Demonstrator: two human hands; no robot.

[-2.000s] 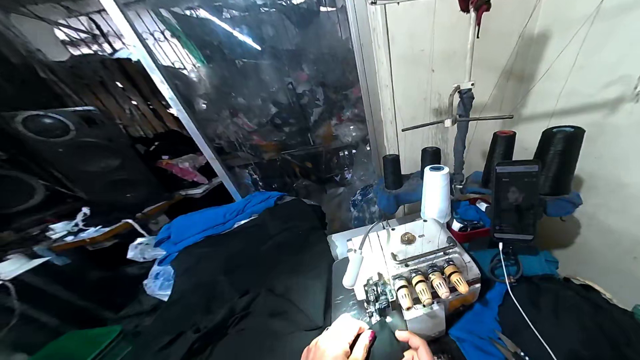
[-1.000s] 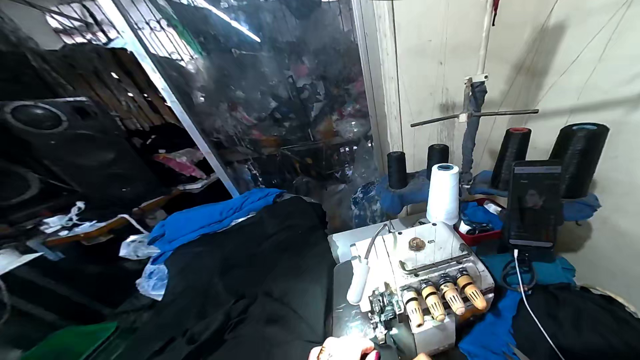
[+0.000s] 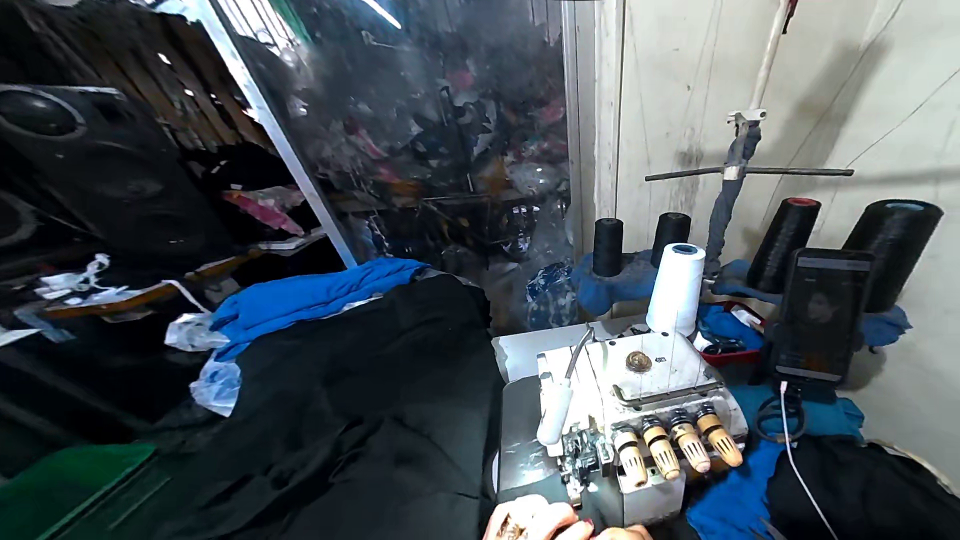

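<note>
A white overlock sewing machine (image 3: 645, 375) stands at the lower right, with several beige tension knobs on its front. My left hand (image 3: 529, 517) is at the bottom edge just before the presser foot (image 3: 576, 491), resting on dark fabric (image 3: 600, 499) that lies at the foot. Only the top of my right hand (image 3: 624, 533) shows, close beside the left and against the same fabric; the frame cuts off the rest. Whether the fingers pinch the fabric is hidden. A large black cloth (image 3: 375, 405) spreads left of the machine.
Behind the machine stand a white thread cone (image 3: 676, 289) and several black ones. A phone (image 3: 823, 315) with a white cable is at the right, above blue and black cloth. Blue fabric (image 3: 322, 296) lies at the back left. A loudspeaker (image 3: 112, 172) stands far left.
Two seconds ago both hands showed more fully at the presser foot; now they are lower at the bottom edge. The view has shifted a little.
</note>
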